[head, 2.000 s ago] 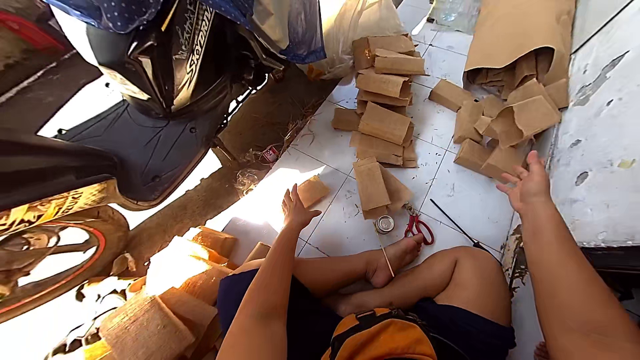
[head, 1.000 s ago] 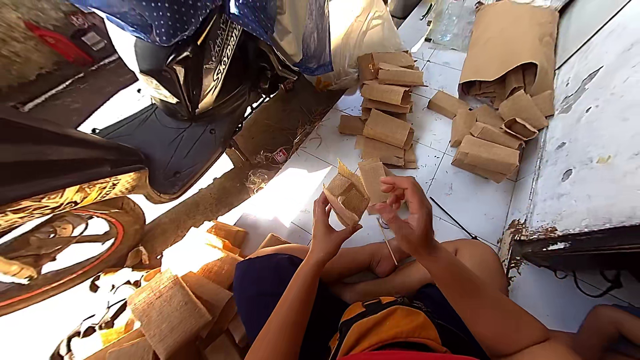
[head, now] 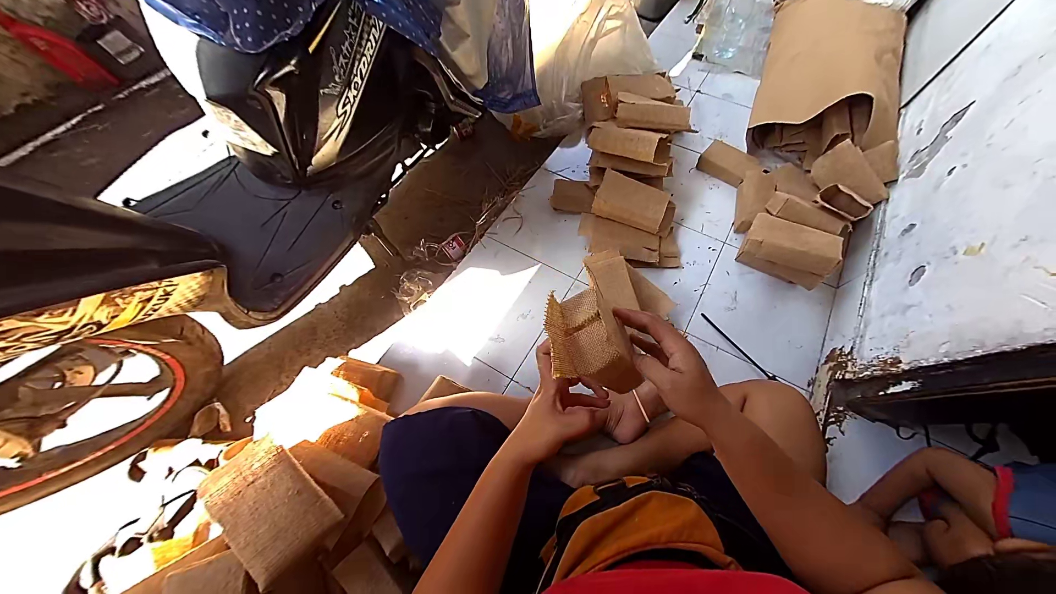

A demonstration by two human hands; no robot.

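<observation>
Between my hands, above my crossed legs, is a small brown paper piece lined with coarse woven burlap (head: pixel 590 342), its left edge frayed. My left hand (head: pixel 565 408) grips its lower left corner with thumb and fingers. My right hand (head: pixel 668 359) pinches its right side. Just beyond lie folded brown paper pieces (head: pixel 652 295) on the tiles. A stack of similar folded pieces (head: pixel 634 200) stands farther ahead. More folded pieces (head: pixel 792 247) lie at the right, by the mouth of a large brown paper bag (head: pixel 825 62). The scissors seen earlier are hidden.
A heap of burlap-covered pieces (head: pixel 272 503) lies at my left. A parked motor scooter (head: pixel 272 206) stands beyond it. A thin black rod (head: pixel 737 346) rests on the tiles. The worn white wall (head: pixel 957 206) is at the right; another person's arm (head: pixel 916 487) shows at lower right.
Both hands, apart and empty two seconds before, have come together over my lap on the burlap-lined piece. Since one second ago that piece has been turned. A person's arm has come into view at lower right.
</observation>
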